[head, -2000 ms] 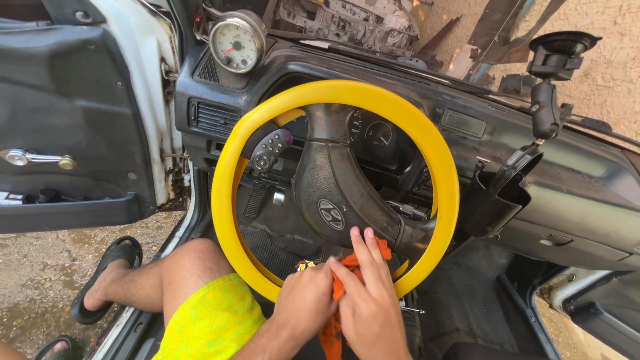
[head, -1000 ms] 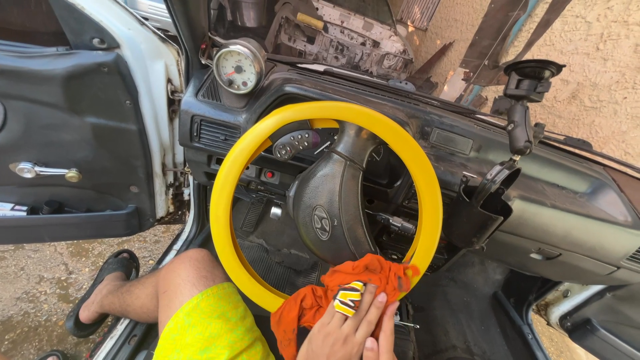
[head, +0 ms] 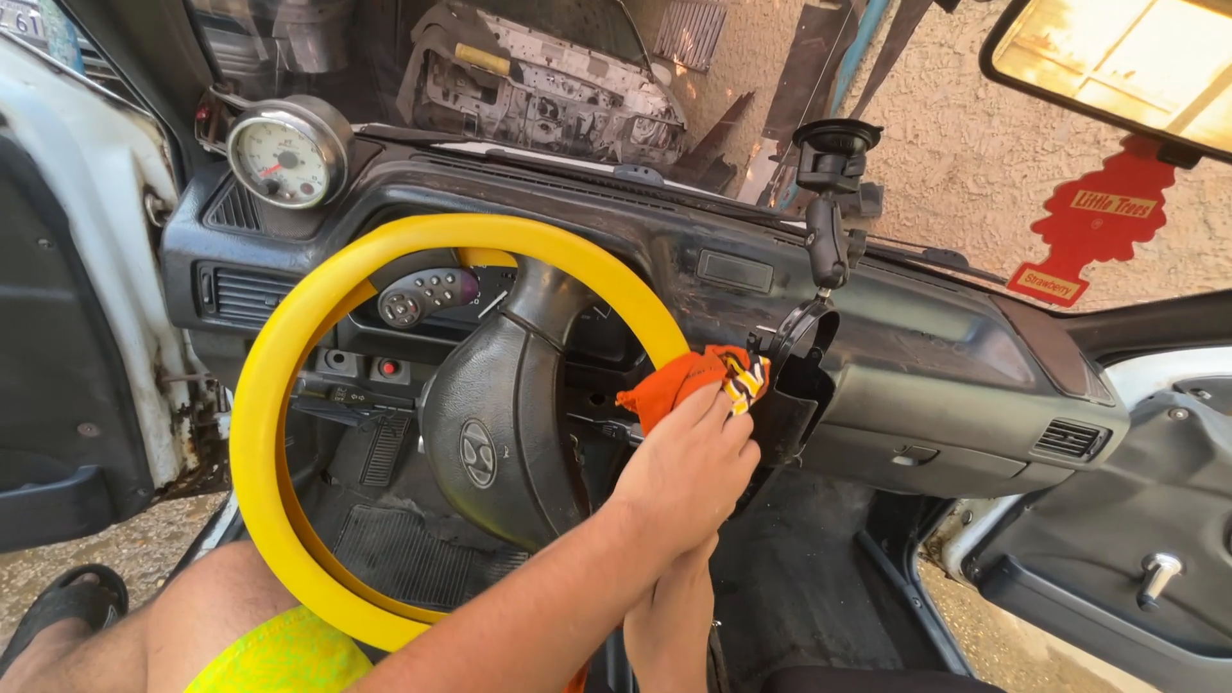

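Observation:
The yellow-covered steering wheel [head: 258, 423] fills the centre left of the head view, with a black hub [head: 500, 414] inside its rim. My left hand [head: 679, 467] reaches across to the rim's right side, its fingers closed on an orange cloth [head: 664, 385] with a yellow, white and black patterned part. The cloth lies against the rim there, and more orange shows low beside my forearm. My right hand [head: 705, 551] is under my left, wrist close against it; its fingers are mostly hidden, so their grip cannot be told.
A round gauge [head: 289, 154] stands on the dashboard's left. Right of the wheel are a suction-cup mount [head: 833, 183] and a black holder [head: 794, 404]. A button pad [head: 428, 296] sits inside the rim. A red air freshener [head: 1097, 221] hangs at right, near the rear-view mirror [head: 1116, 63].
My hands have moved with the orange cloth from the rim's lower right up along its right side. My left arm now reaches across the wheel's lower part. The view has shifted.

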